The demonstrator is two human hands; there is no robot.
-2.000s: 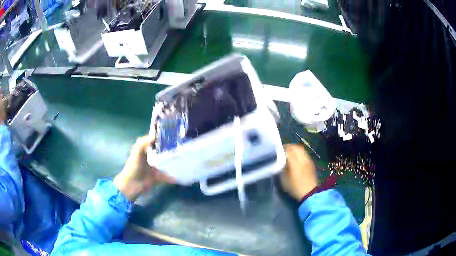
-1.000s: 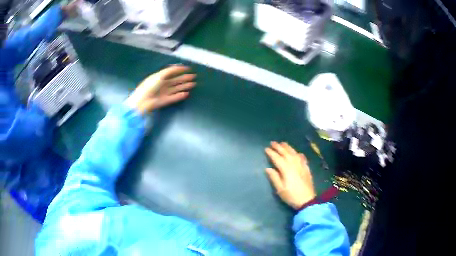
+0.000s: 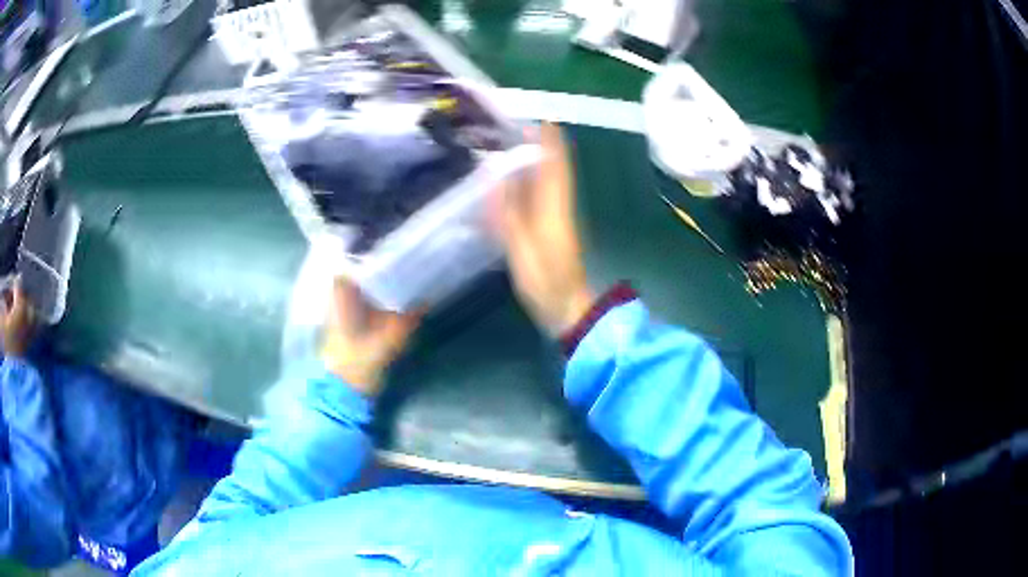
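A white open housing point(image 3: 434, 265) is tilted above the green mat at centre left, blurred by motion. Its dark inside point(image 3: 389, 169) faces up, with a small yellow spot near its right side. My left hand point(image 3: 366, 333) holds the housing at its near left corner. My right hand point(image 3: 541, 231) holds its right side near the far right corner. The fingers are partly hidden or blurred.
A white rounded roll or tub point(image 3: 693, 130) stands right of centre, with black and white parts point(image 3: 795, 186) beside it. Small gold specks point(image 3: 789, 274) and a thin tool point(image 3: 691, 222) lie nearer. Another housing point(image 3: 637, 28) is beyond the rail. A neighbour's hand point(image 3: 17, 319) is at left.
A second ago both hands were empty and apart over the mat. Now they hold a housing between them. The right hand has moved left and away from me.
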